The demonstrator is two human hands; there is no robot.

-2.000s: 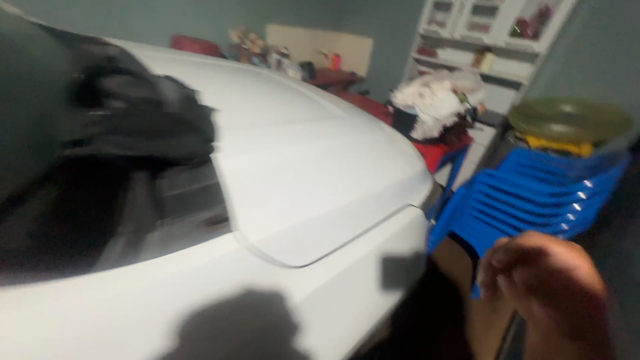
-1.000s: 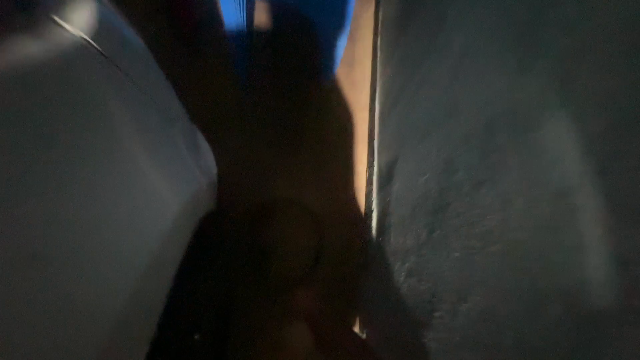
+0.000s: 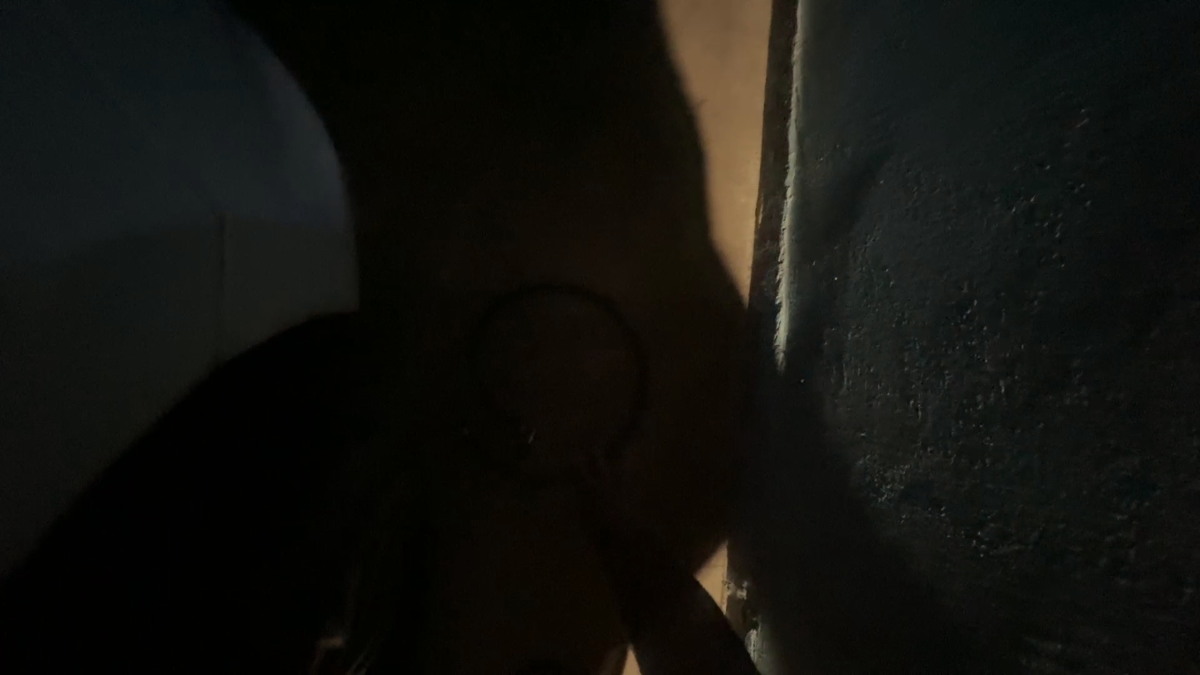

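Observation:
Neither my left hand nor my right hand can be made out in the dark head view. A thin dark ring (image 3: 642, 375) lies low in the middle, in deep shadow. A dark, long shape (image 3: 670, 609) runs from below it toward the bottom edge; what it is cannot be told. The pale, rounded body of a car (image 3: 169, 291) stands at the left, dimly lit.
A rough, dark painted wall (image 3: 994, 394) rises along the right side. Beside its foot runs a lit strip of tan floor (image 3: 727, 122). Deep shadow covers the ground between car and wall.
The view has swung down from the white car, blue stacked chairs and shelves to the dark gap by the wall. The hand seen at the lower right two seconds ago no longer shows.

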